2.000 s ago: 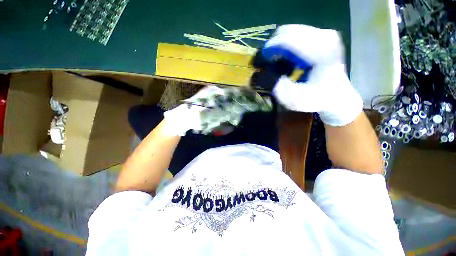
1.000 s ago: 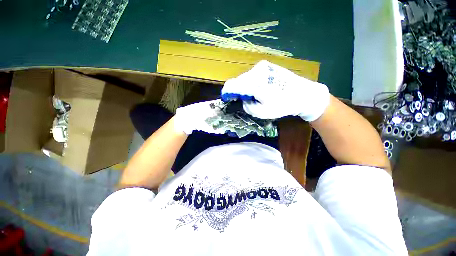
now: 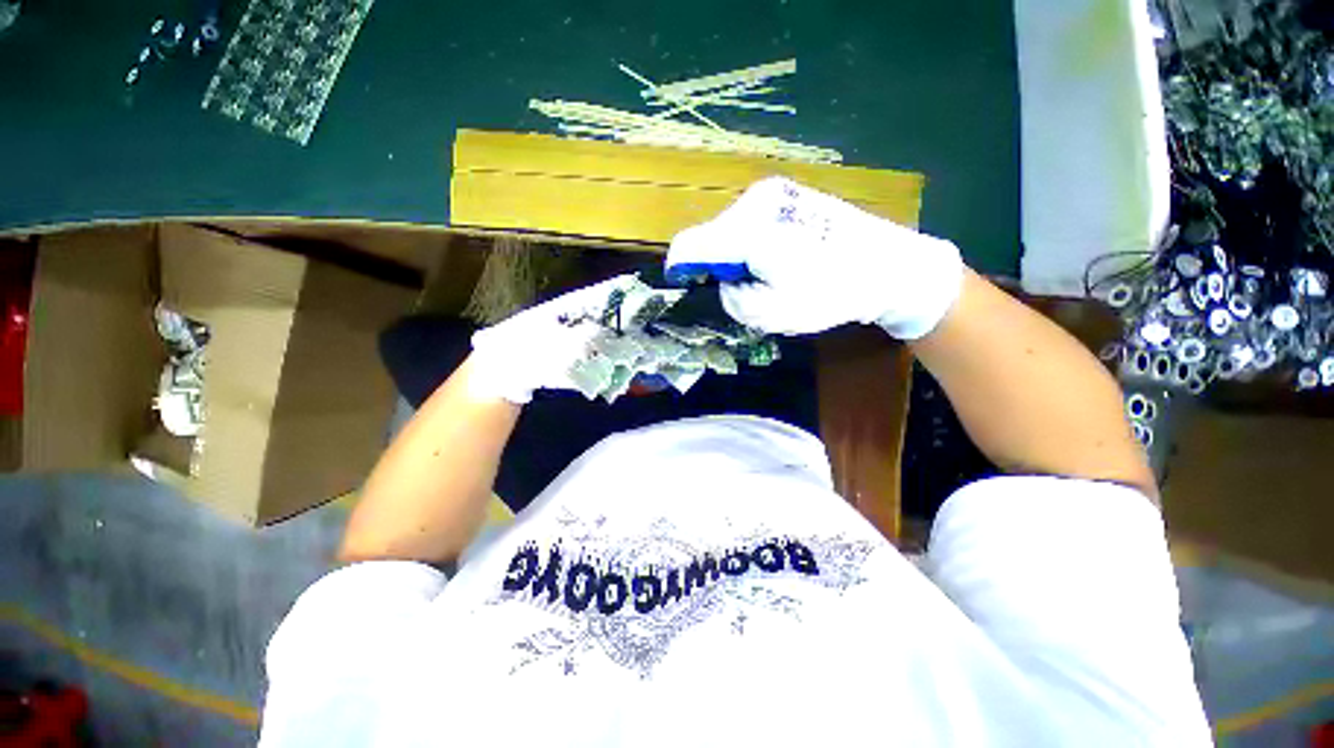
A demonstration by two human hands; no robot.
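Note:
My left hand [image 3: 549,346], in a white glove, holds a bunch of small green PCBs [image 3: 658,355] in front of my lap. My right hand [image 3: 783,263], in a white glove with blue fingers, is curled at the upper right edge of the bunch. Its fingertips are hidden, so I cannot tell what lies between them. Both hands are just on my side of the yellow edge strip [image 3: 585,183].
Pale rails [image 3: 688,132] lie loose behind the strip. A PCB panel [image 3: 288,66] lies at the back left. A white foam block [image 3: 1086,146] borders the finished board pile [image 3: 1258,176] at right. An open cardboard box [image 3: 256,380] with white scraps stands below left.
Two seconds ago my right hand was blurred, higher and further right, over the strip's end. It has come down to the bunch. The boards in my left hand now look more spread out.

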